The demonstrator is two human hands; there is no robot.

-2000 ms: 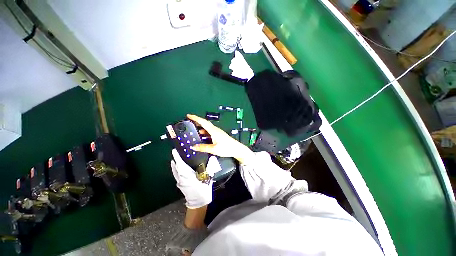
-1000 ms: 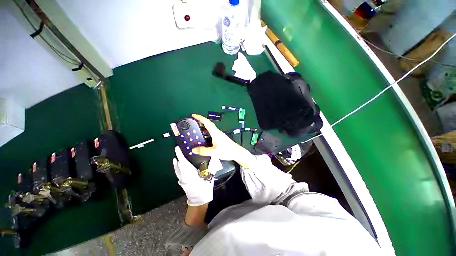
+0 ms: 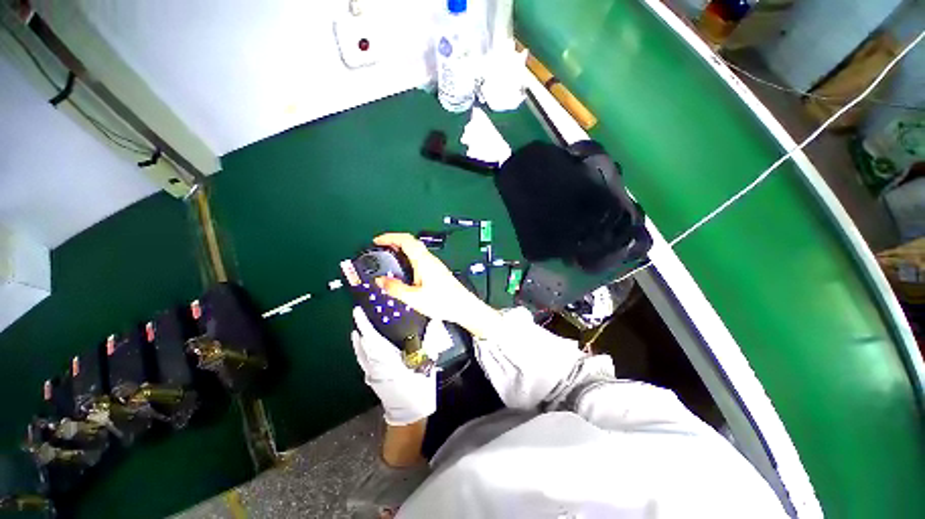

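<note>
A black smart lock [image 3: 398, 315] with lit white-blue digits is held above the green mat, tilted, with a red-white sticker at its upper end. My left hand [image 3: 394, 375], in a white glove, grips its lower left side. My right hand [image 3: 436, 289], bare at the fingers, lies along its right side, with a finger on the upper part of the keypad. A brass piece [image 3: 417, 354] shows at the lock's lower end. A dark flat part beneath it is partly hidden by my hands.
Several waiting locks [image 3: 228, 329] stand in a row at the left. A black cloth bag [image 3: 568, 208], small green-and-white pieces [image 3: 486, 233], a white strip [image 3: 286, 306], crumpled tissue [image 3: 485, 137] and a water bottle [image 3: 456, 61] lie or stand around. The green conveyor [image 3: 730, 238] curves along the right.
The finger of my right hand has moved from the lower keypad to its upper part. The lock stays held in both hands. The whole view has shifted slightly.
</note>
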